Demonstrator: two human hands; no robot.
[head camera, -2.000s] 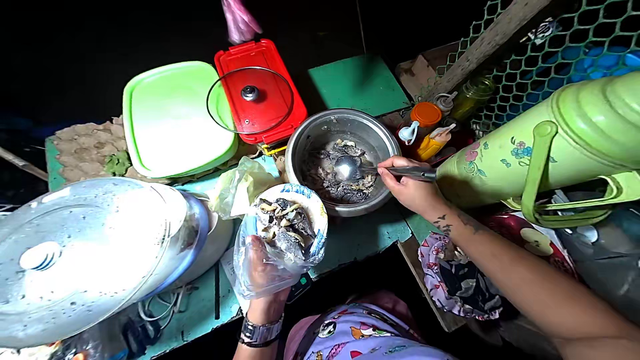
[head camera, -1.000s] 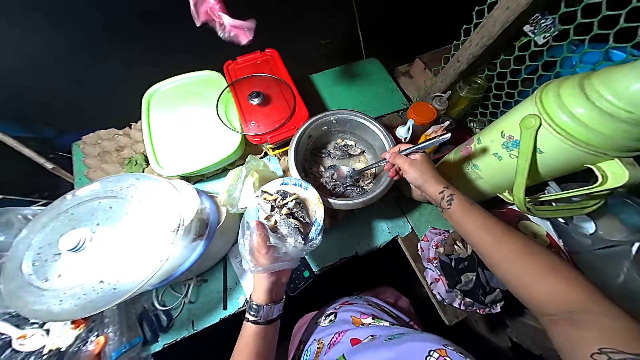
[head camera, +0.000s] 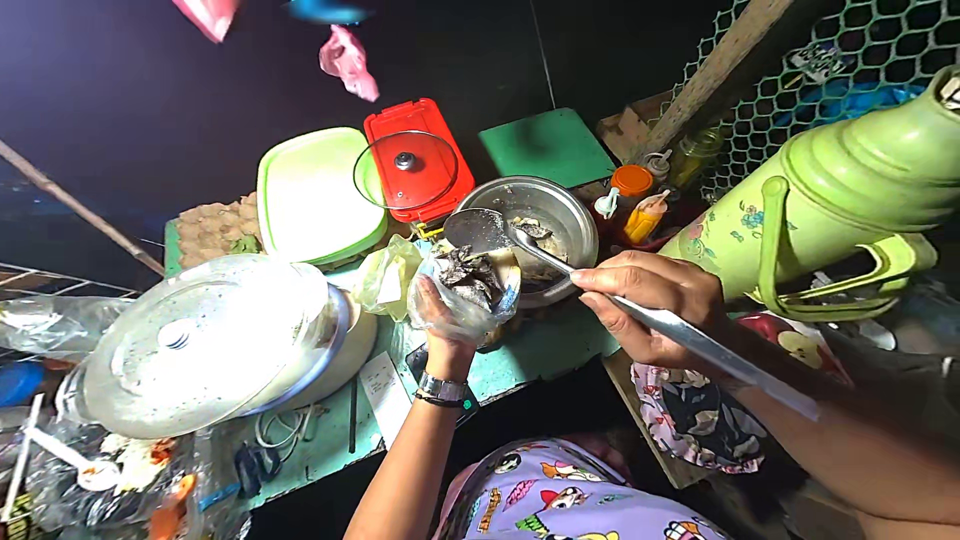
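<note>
My left hand (head camera: 442, 319) holds a plastic-covered bowl (head camera: 508, 289), heaped with dark and pale food pieces (head camera: 472, 281), beside the near left rim of a metal pot (head camera: 581, 225). In my right hand (head camera: 652, 304) is the handle of a long metal ladle (head camera: 478, 229). The ladle's head is over the far edge of the bowl, next to the pot's left rim. More of the same food (head camera: 534, 229) lies inside the pot, partly hidden by the ladle and my right hand.
A large lidded pot (head camera: 217, 337) stands at left. Behind are a pale green lid (head camera: 319, 195), a red container (head camera: 424, 161) with a glass lid and a green board (head camera: 547, 146). Sauce bottles (head camera: 646, 216) and a tilted green thermos (head camera: 810, 180) are at right.
The ladle has moved from inside the pot to over the bowl. My left hand and the bowl are now closer to the pot's near left rim.
</note>
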